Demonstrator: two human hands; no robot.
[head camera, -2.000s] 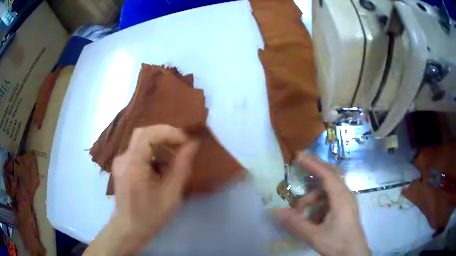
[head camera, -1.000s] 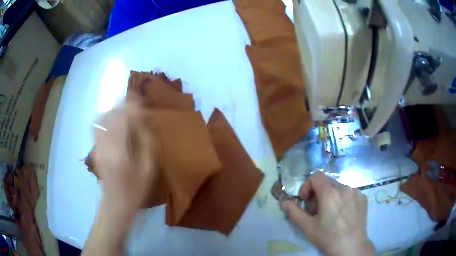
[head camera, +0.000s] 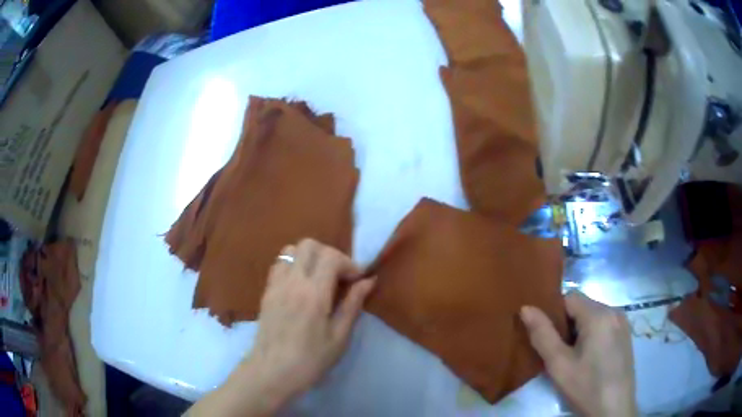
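Note:
A rust-brown cut piece (head camera: 464, 289) lies spread between my hands, in front of and left of the needle area. My left hand (head camera: 313, 297), with a ring on one finger, pinches its left corner. My right hand (head camera: 590, 346) holds its right edge, thumb on top and fingers partly hidden at the edge. The bundle of cut pieces (head camera: 285, 195) lies left on the white table (head camera: 390, 122), its edges ragged. The sewn strip (head camera: 496, 122) runs back along the left of the machine head (head camera: 578, 89).
The lit needle plate (head camera: 626, 269) is right of the cloth. Thread tails (head camera: 655, 327) lie beside it. A dark box (head camera: 706, 210) and brown scrap cloth (head camera: 704, 326) with a tool are at far right. A carton (head camera: 41, 138) and more brown cloth (head camera: 57, 318) are at left.
My left hand has moved right from the bundle with one piece, now spread in front of the machine. My right hand has moved from the plate's front left corner onto the piece's right edge.

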